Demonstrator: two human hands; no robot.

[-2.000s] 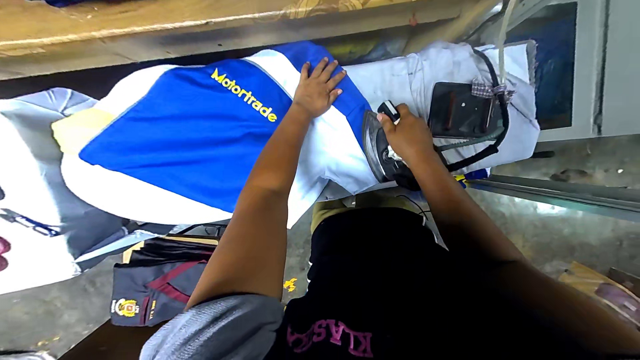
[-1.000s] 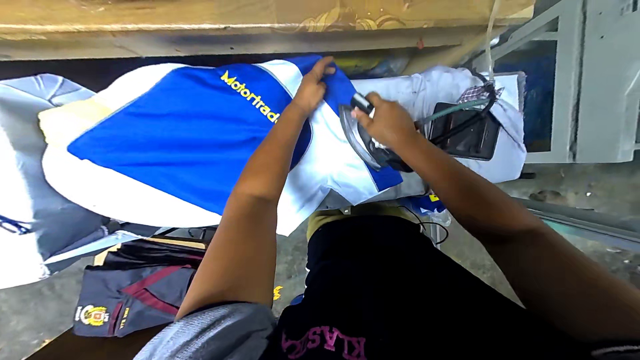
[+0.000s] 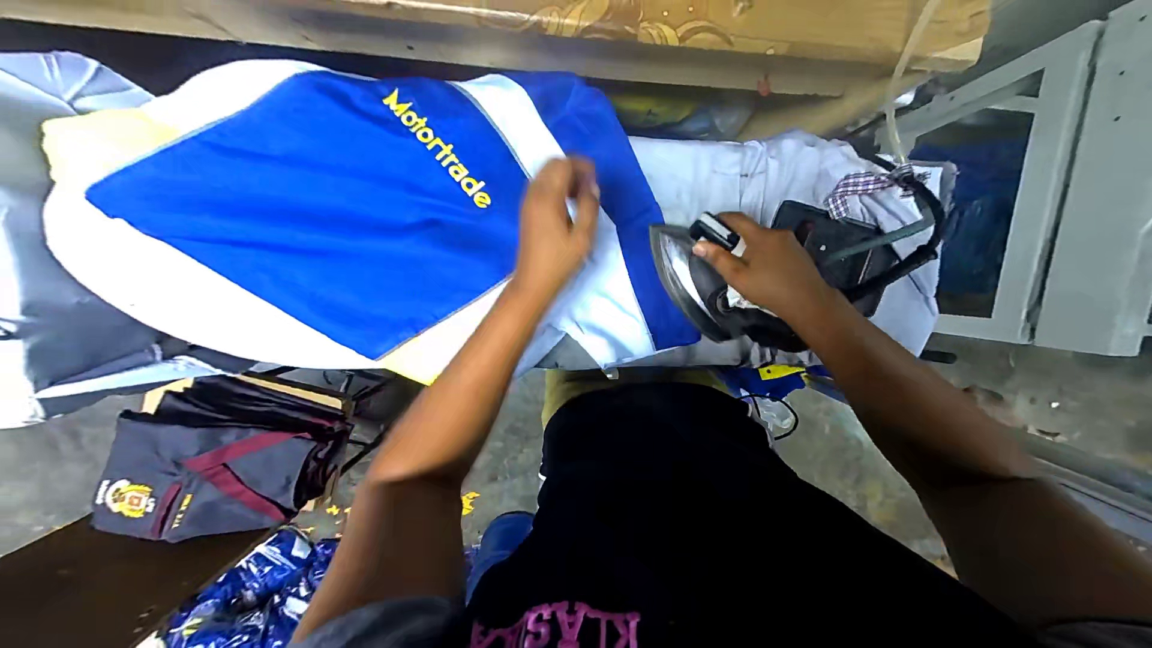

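Observation:
A blue and white garment (image 3: 297, 207) with yellow lettering lies spread over a padded ironing board (image 3: 697, 171). My right hand (image 3: 765, 270) is closed around the handle of a steam iron (image 3: 688, 283), whose pointed metal tip lies at the garment's right edge. My left hand (image 3: 560, 216) is over the white and blue bands of the garment, slightly blurred, its fingers bent and thumb apart, with no cloth plainly gripped. A dark iron rest (image 3: 796, 220) sits on the board behind the iron, partly hidden by my right hand and the hose.
A black hose (image 3: 931, 234) is tied with checked cloth at the board's right end. A wooden table (image 3: 405, 31) runs along the far side. Folded dark garments (image 3: 207, 468) and plastic-wrapped blue items (image 3: 256, 585) are at lower left; a grey metal frame (image 3: 1071, 180) stands at right.
The iron has moved right, from over the garment's banded end to its edge. My left hand has left the far edge of the cloth and come nearer to me.

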